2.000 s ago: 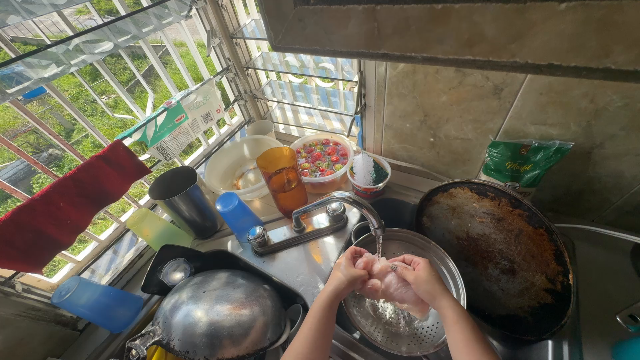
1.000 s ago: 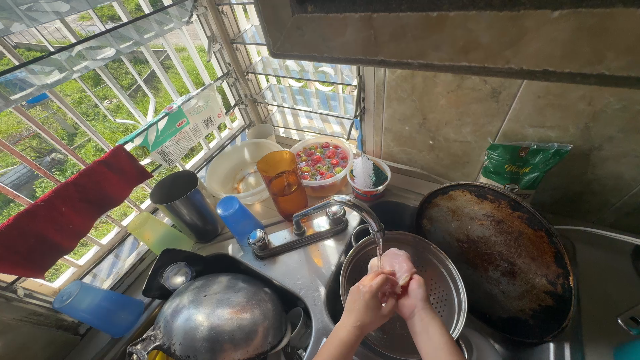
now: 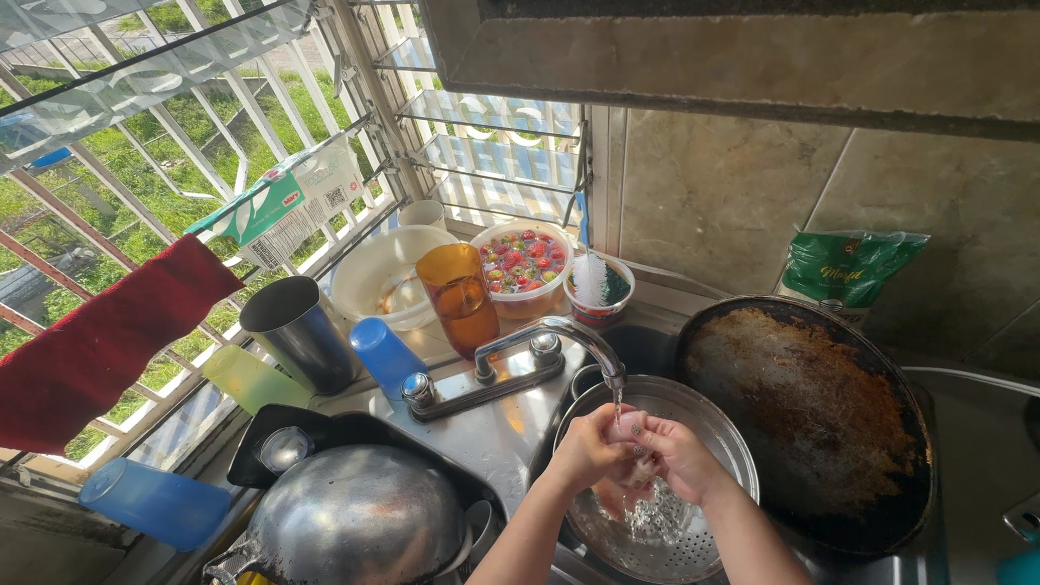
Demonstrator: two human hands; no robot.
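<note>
My left hand (image 3: 595, 451) and my right hand (image 3: 681, 459) hold a piece of raw, pale pink meat (image 3: 626, 431) between them, under the stream from the chrome faucet (image 3: 589, 341). Water runs over the meat and splashes into a perforated metal colander (image 3: 703, 544) below, which sits in the right sink basin. Some pinkish meat shows beneath my fingers; whether it is the same piece or another in the colander, I cannot tell. My palms and part of the meat are hidden.
A large blackened round pan (image 3: 804, 422) leans right of the colander. Left are an upturned metal pot (image 3: 357, 516), a blue cup (image 3: 386, 353), a dark metal tumbler (image 3: 296, 333) and an amber cup (image 3: 459, 301). Behind stand a tub of strawberries (image 3: 526, 264) and a small tub with a brush (image 3: 601, 296).
The meat was stretched between my spread hands two seconds ago, then bunched up in them. Now my hands are slightly apart again, with the meat still between them under the water.
</note>
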